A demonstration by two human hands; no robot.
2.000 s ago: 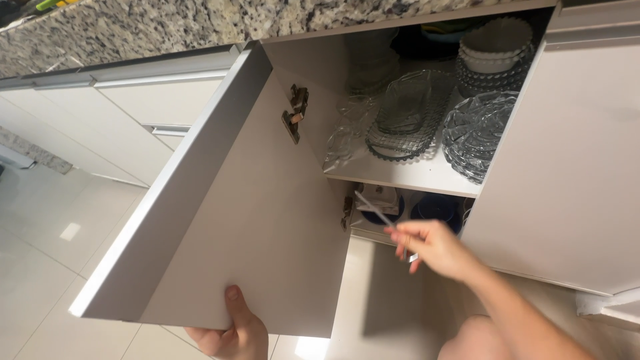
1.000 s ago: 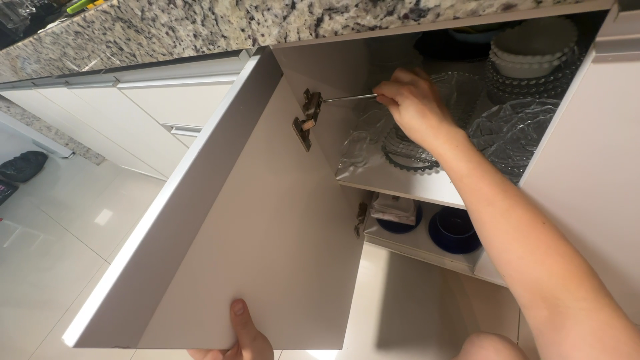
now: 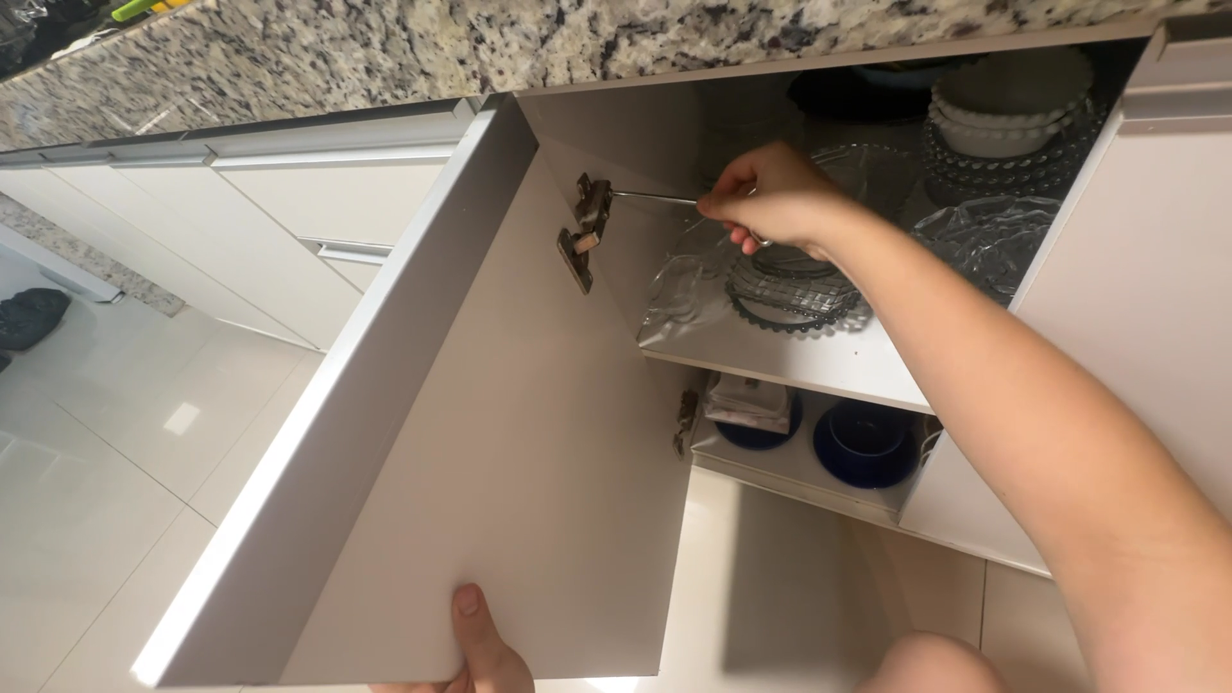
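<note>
My right hand (image 3: 770,202) pinches a thin metal rod-like tool (image 3: 654,198), likely a screwdriver or hex key, its far end at the upper hinge (image 3: 589,226) of the open white cabinet door (image 3: 500,433). The rest of the tool is hidden in my fingers. At the door's bottom edge my left hand (image 3: 486,650) grips the panel, thumb on the inner face and fingers mostly out of sight. A lower hinge (image 3: 684,422) joins the door to the cabinet side.
Clear glass dishes (image 3: 799,294) and stacked bowls (image 3: 1011,101) fill the upper shelf. Blue dishes (image 3: 866,443) and a wrapped packet (image 3: 751,399) lie on the lower shelf. A granite countertop (image 3: 616,43) overhangs the cabinet; a closed white door (image 3: 1136,318) stands at right.
My right hand has moved up from beside the lower shelf to the upper hinge, bringing the tool to it. My left hand stays on the door's bottom edge.
</note>
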